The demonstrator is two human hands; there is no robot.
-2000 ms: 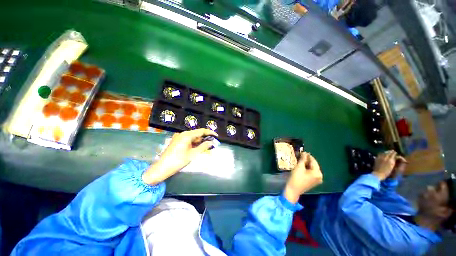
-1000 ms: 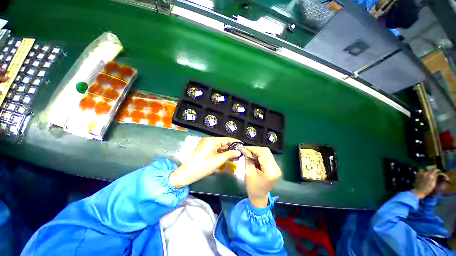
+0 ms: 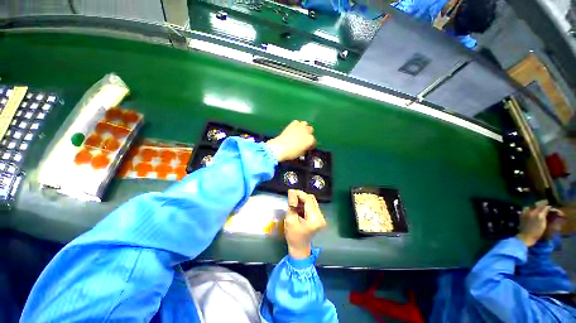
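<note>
The black parts tray [image 3: 270,187] lies in front of me, with small round parts [image 3: 290,178] in its pockets. A round part [image 3: 318,163] sits in the back-right pocket. My left hand [image 3: 294,140] is over the tray's back row, fingers curled down; its fingertips are hidden. My left sleeve covers the tray's middle and left pockets. My right hand [image 3: 304,217] is in front of the tray, thumb and fingers close together; something dark shows between them, too small to name. The white backing sheet [image 3: 256,209] with yellow pieces [image 3: 270,226] lies left of my right hand.
A small black box [image 3: 403,217] of beige pieces stands right of my hands. Orange round stickers [image 3: 158,161] and a clear pack [image 3: 63,165] lie left. A grid tray [image 3: 28,129] is far left. A neighbour's hands [image 3: 535,222] are at the right beside another black tray [image 3: 499,217].
My hands were together over the sheet around a round part; my left hand has moved forward over the tray. The back-right pocket, empty before, now holds a part.
</note>
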